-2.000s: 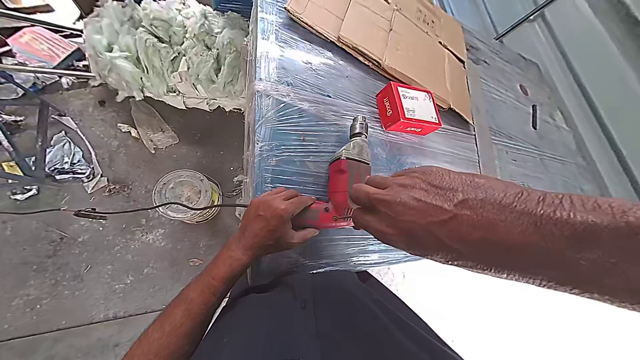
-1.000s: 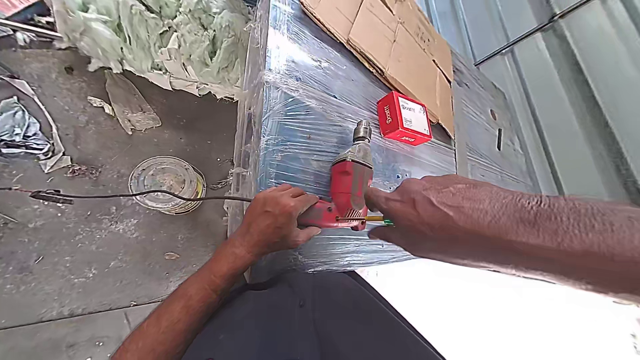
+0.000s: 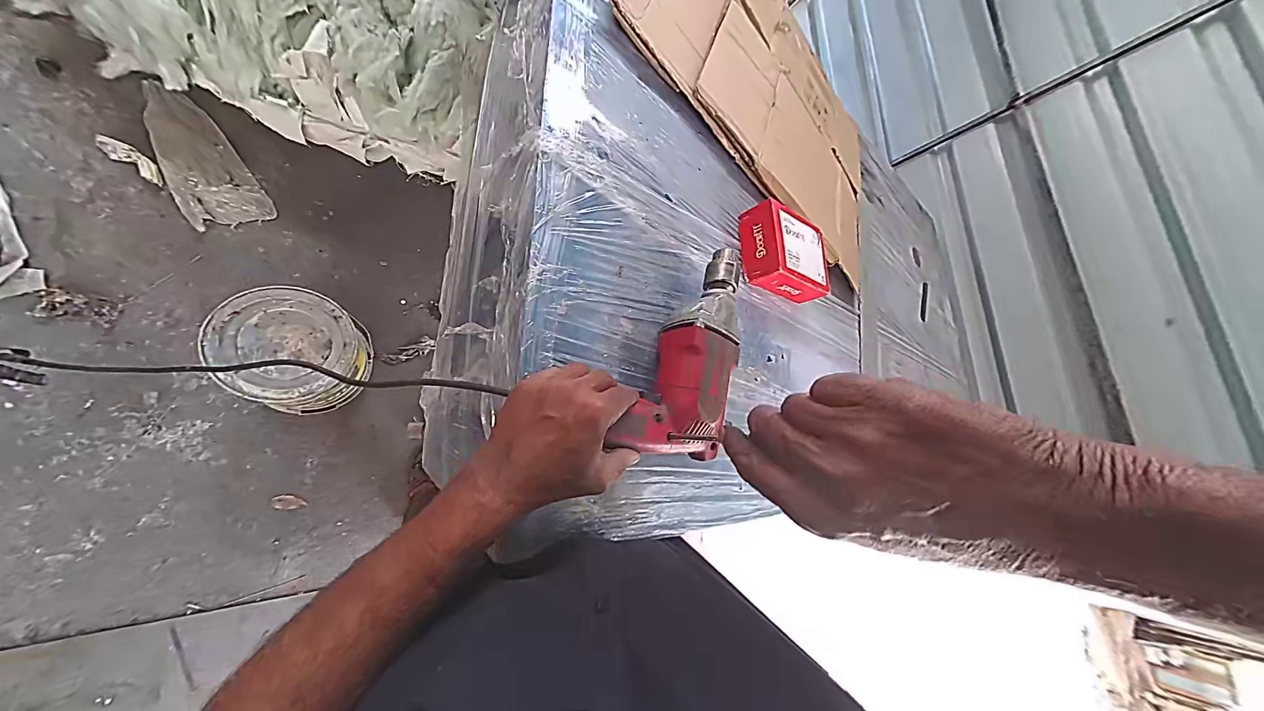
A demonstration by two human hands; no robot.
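Note:
A red corded power drill [image 3: 696, 370] lies on a plastic-wrapped panel, its metal chuck [image 3: 722, 270] pointing away from me. My left hand [image 3: 561, 433] grips the drill's handle, where the black cord [image 3: 434, 382] comes out. Close behind the motor housing, my right hand [image 3: 839, 454] has its fingers closed on a slim screwdriver. Only the screwdriver's thin dark shaft [image 3: 699, 438] shows, lying across the rear of the drill by the vents; the handle is hidden in my fingers. A red and white cardboard box [image 3: 780, 252] stands just right of the chuck.
Flattened cardboard [image 3: 770, 109] lies on the far part of the wrapped panel [image 3: 602, 237]. A corrugated metal sheet [image 3: 1165, 247] rises at right. On the floor at left are a round lidded bucket [image 3: 283, 341], pale fibrous wadding [image 3: 346, 69] and a flat scrap [image 3: 202, 163]. The cord crosses the bucket.
My right hand was against the drill's rear two seconds ago; it is now a little to the right of it, and the shaft shows. My left hand keeps its grip on the handle.

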